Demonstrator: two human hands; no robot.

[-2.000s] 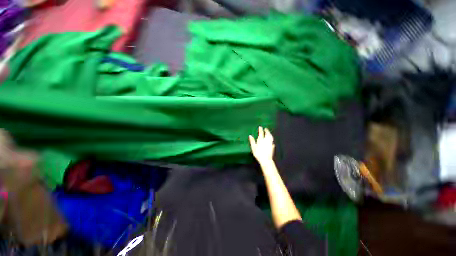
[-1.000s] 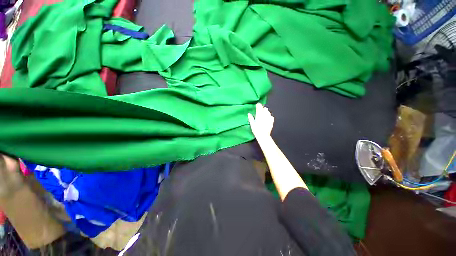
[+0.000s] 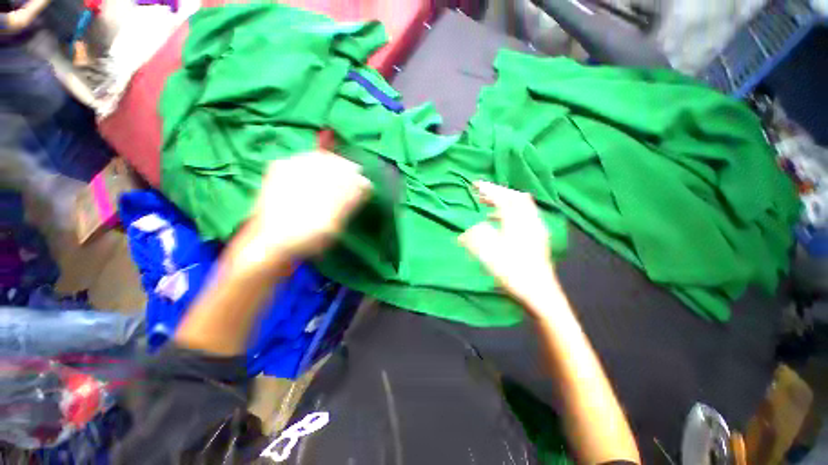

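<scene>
The green garment (image 3: 454, 263) lies crumpled across the front of the black table pad. My left hand (image 3: 313, 202) is blurred and closed on a dark green fold at the garment's left part. My right hand (image 3: 516, 238) is over the garment's right part, fingers partly spread; whether it grips cloth cannot be told. A steam iron (image 3: 705, 438) stands at the bottom right, cut off by the frame's edge.
A green pile (image 3: 241, 100) with a dark blue strip lies on red cloth at left. Another green heap (image 3: 654, 173) covers the pad's right side. Blue bundles (image 3: 168, 263) are below left. A blue basket (image 3: 772, 50) is at the far upper right.
My left hand has come into view, and the cloth stretched to the left is now gathered near my hands. My right hand's fingers have spread somewhat. The camera view has turned.
</scene>
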